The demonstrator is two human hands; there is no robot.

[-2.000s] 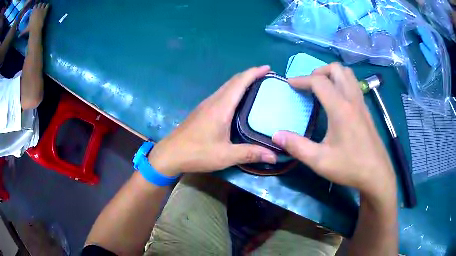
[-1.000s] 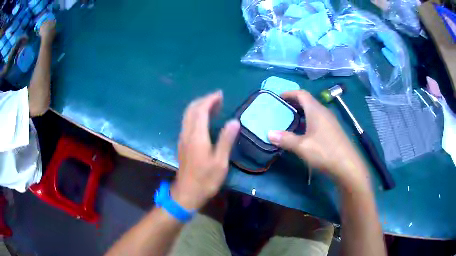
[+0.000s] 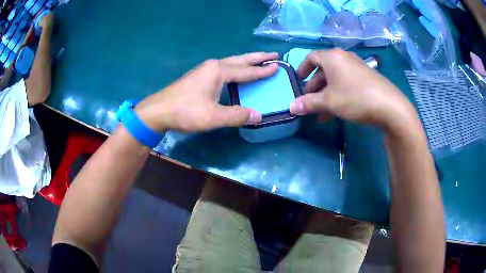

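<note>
A box-shaped product body (image 3: 270, 131) with a black rim stands on the green bench. A light-blue rounded panel (image 3: 267, 96) lies within the rim on its upper face. My left hand (image 3: 200, 98) holds the body from the left, thumb on the near rim and fingers over the far rim. My right hand (image 3: 346, 88) is at the right side, thumb on the near right corner of the rim and fingers bent at the right edge. Loose light-blue panels (image 3: 296, 56) lie behind the body, partly hidden by my right hand.
A clear bag of blue panels (image 3: 341, 24) lies at the back. A hammer head (image 3: 371, 62) shows behind my right forearm, beside grey gridded sheets (image 3: 447, 109). A thin pointed tool (image 3: 341, 160) lies near the bench edge. A person's arm (image 3: 40, 69) and a red stool (image 3: 69, 160) are at left.
My left hand, apart from the body one second ago, is back on its left side and rim. The body is turned, its rim now squarer to me. The view has shifted.
</note>
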